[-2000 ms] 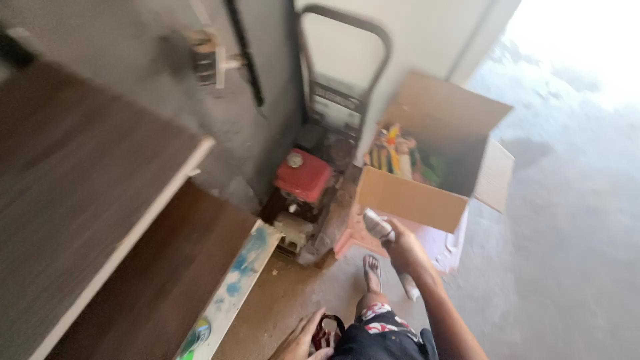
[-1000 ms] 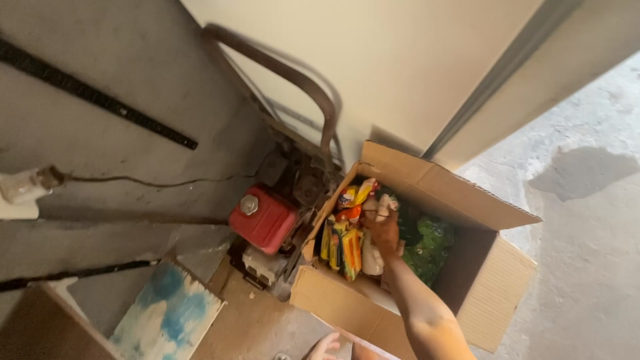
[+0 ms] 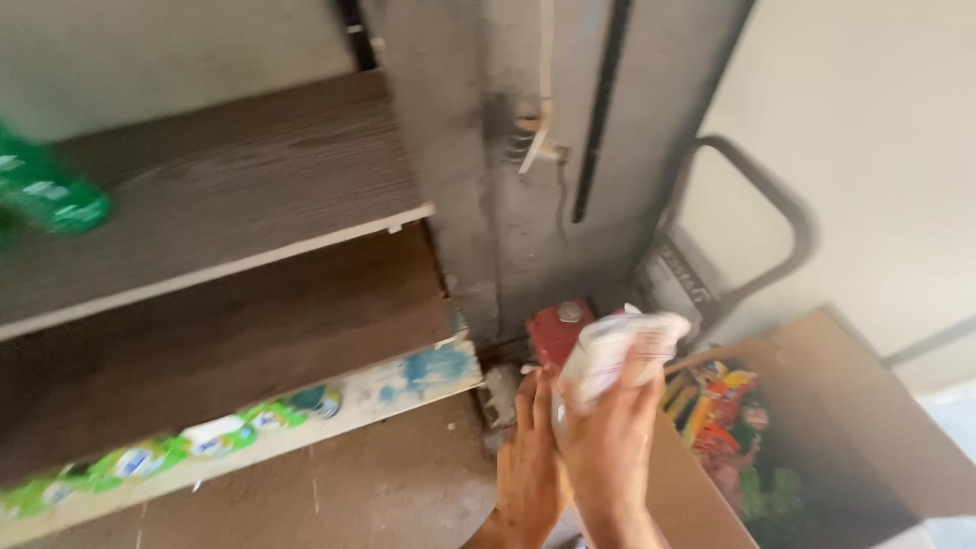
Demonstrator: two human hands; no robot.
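My right hand (image 3: 614,427) is closed around white packets (image 3: 621,354) with some printing, blurred by motion. Close against it on the left is my left hand (image 3: 530,450), its fingers raised and touching the lower side of the packets or the other hand; whether it grips anything is not clear. To the right of both hands stands an open cardboard box (image 3: 831,404) with colourful packets (image 3: 720,412) and green items (image 3: 770,492) inside.
Wooden shelves (image 3: 229,175) fill the left, with a green bottle (image 3: 53,187) above and green-and-white packs (image 3: 137,461) on the lowest board. A red-tanked engine (image 3: 557,328) and a metal tube handle (image 3: 801,229) stand by the wall.
My right hand, inside the box a second ago, is now out of it and holds white packets. My left hand has come up beside it. The view has swung left to the shelves.
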